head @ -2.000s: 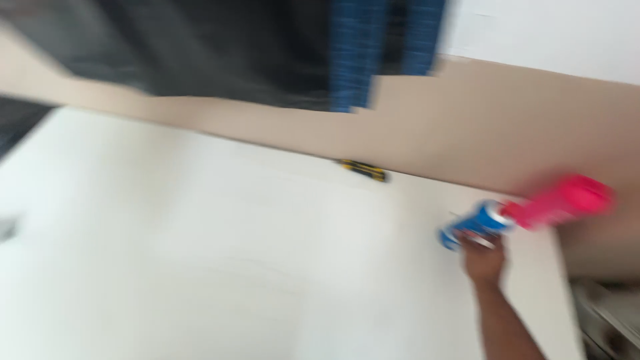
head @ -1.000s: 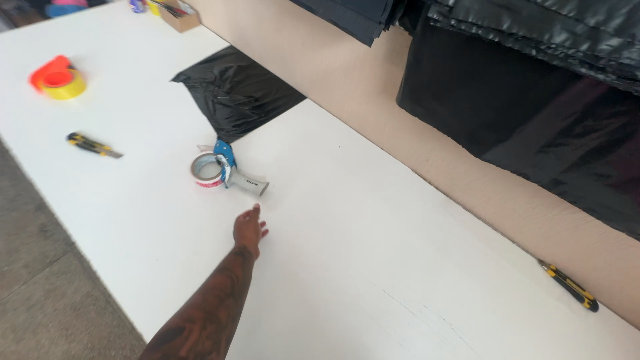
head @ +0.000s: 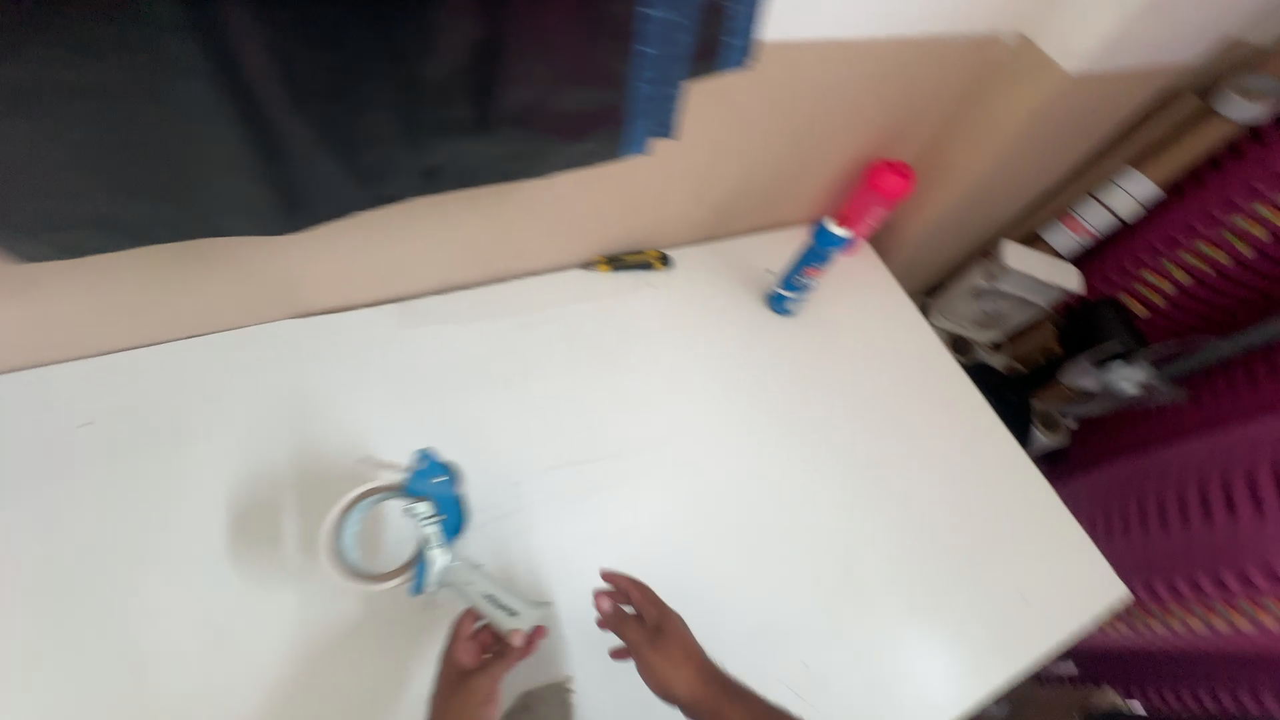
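A tape gun [head: 435, 520] with a blue and metal frame and a roll of pale tape is at the lower left, over the white table. My left hand [head: 488, 655] grips the end of its grey handle. To the right of the handle, my right hand [head: 650, 635] is in the air with its fingers apart, holding nothing. A blue can or bottle [head: 800, 270] stands at the table's back right corner, touching or close to a pink bottle-like object [head: 878, 195]. A yellow and black utility knife [head: 632, 261] lies along the back edge.
The white table [head: 760, 450] meets a beige wall [head: 480, 235] at the back. Black sheeting [head: 300, 110] with blue strips hangs over it. Beyond the right edge are cardboard tubes or rolls [head: 1100, 210], mixed items and purple patterned material [head: 1180, 500].
The tape gun, lying on the table one second ago with a hand near its handle, is now held by my left hand. The view has swung a lot.
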